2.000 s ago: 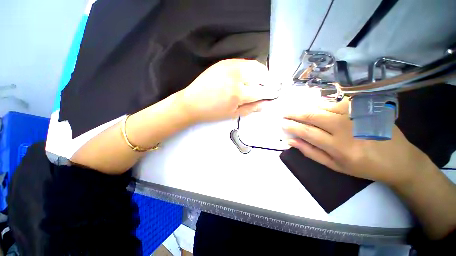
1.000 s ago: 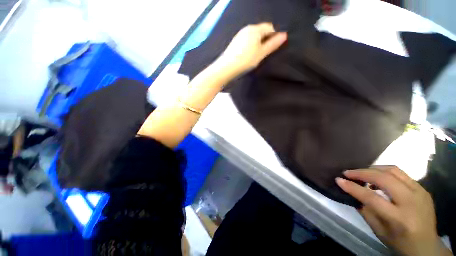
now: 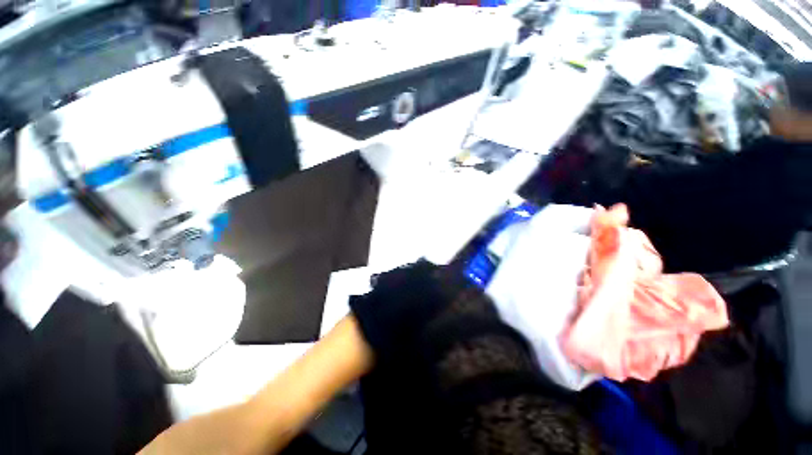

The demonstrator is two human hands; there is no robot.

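Observation:
A flat dark brown cloth panel (image 3: pixel 298 244) lies on the white table to the right of the machine's needle area. Another dark cloth (image 3: pixel 89 378) lies at the lower left, cut off by the picture's edge. The white sewing machine (image 3: pixel 191 147) with a blue stripe stands at the left; its needle area is blurred. My right forearm crosses the bottom, its black sleeve pushed up, and runs out of the picture at the lower left. My right hand is cut off by the edge. My left hand is out of the picture.
A pink crumpled bag or cloth (image 3: pixel 645 307) and a white one (image 3: pixel 543 289) lie at the right, over blue plastic. Another person's dark sleeve (image 3: pixel 703 209) reaches in from the right. Grey and white crumpled material (image 3: pixel 668 102) is piled at the upper right.
The view has swung right. Both hands have left the picture. The large dark cloth now shows only at the lower left, and the machine and the right side have come into view.

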